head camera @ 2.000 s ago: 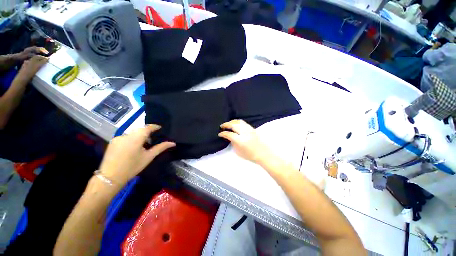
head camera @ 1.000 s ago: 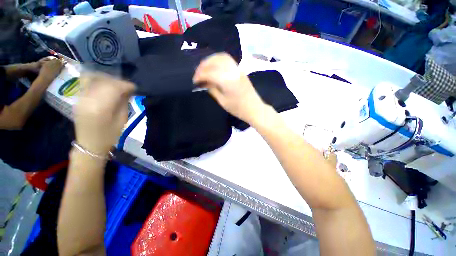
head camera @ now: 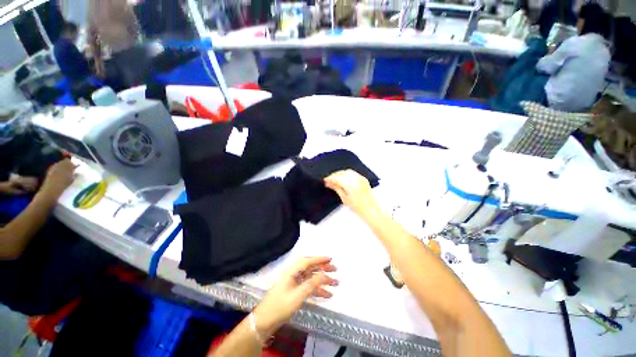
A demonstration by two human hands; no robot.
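My left hand (head camera: 300, 289) is over the table's front edge, fingers apart and holding nothing. My right hand (head camera: 349, 188) touches the smaller, flatter stack of black cut pieces (head camera: 317, 199); whether its fingertips grip a piece is unclear. A larger black stack (head camera: 237, 226) lies just left of it near the front edge. A rear black pile (head camera: 240, 150) carries a white label (head camera: 237, 141). The white sewing machine with a blue stripe (head camera: 474, 192) stands to the right, beyond my right forearm.
Another machine's grey end with a fan (head camera: 132, 143) stands at the left, beside another person's arm (head camera: 35, 216). A black item (head camera: 544, 265) and snips (head camera: 601, 317) lie at the right. Blue crates (head camera: 164, 321) are below the table. People sit and stand in the background.
The view has tilted up. My left hand has moved from above the black piles to the front edge, and is empty. My right hand has moved from above the piles onto the smaller stack.
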